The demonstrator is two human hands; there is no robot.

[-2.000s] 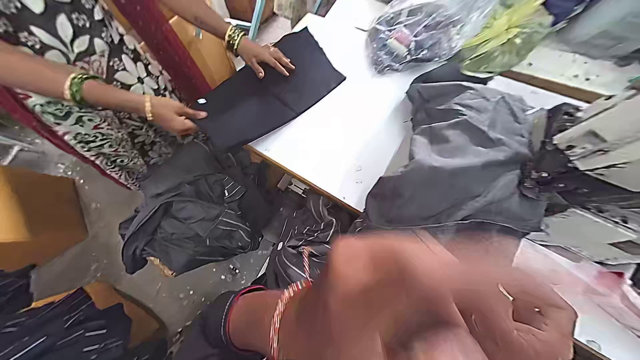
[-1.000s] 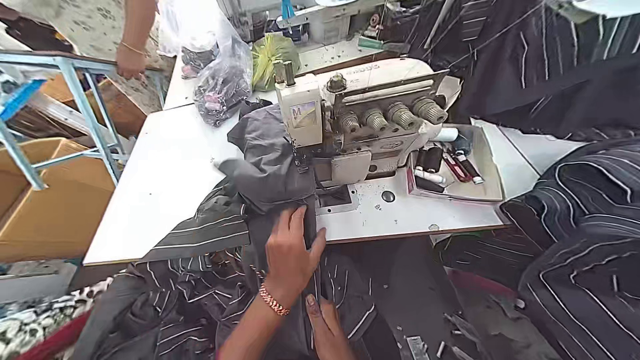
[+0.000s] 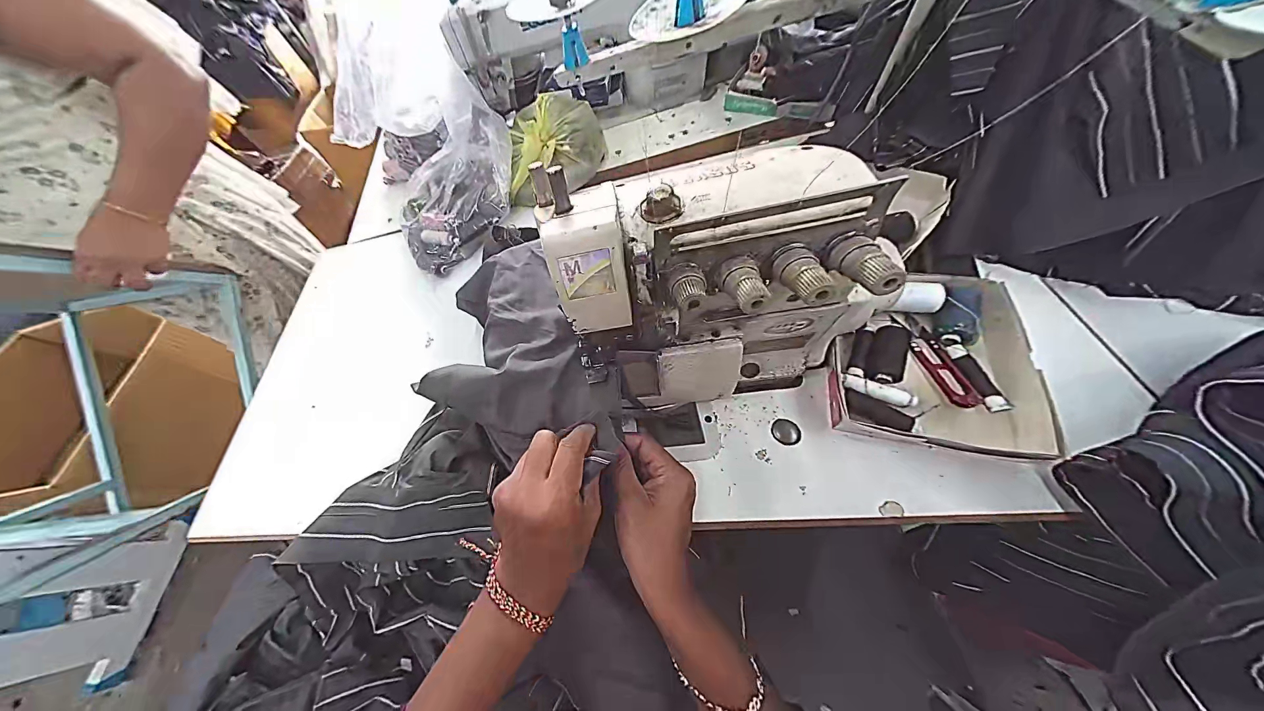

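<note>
An overlock sewing machine [image 3: 731, 247] stands on a white table, with dark grey fabric [image 3: 533, 385] lying at its presser foot and hanging over the front edge. Just in front of the foot, my left hand [image 3: 548, 504] pinches the edge of this cloth, a bracelet on its wrist. My right hand [image 3: 654, 504] grips the same edge close beside it, fingertips nearly touching those of the left. White-striped dark fabric [image 3: 395, 513] hangs to the left of my hands. The cloth partly hides the fingertips.
A cardboard tray [image 3: 948, 425] of thread spools and red thread snips [image 3: 943, 370] sits right of the machine. Plastic bags [image 3: 454, 188] lie behind it. Striped cloth [image 3: 1185, 474] is heaped at right. At left, a person's hand [image 3: 123, 247] is by a blue metal frame [image 3: 89, 395].
The view has shifted toward the machine since the oldest frame. From a second ago, my right hand has moved up to the cloth edge beside my left, and both now pinch it.
</note>
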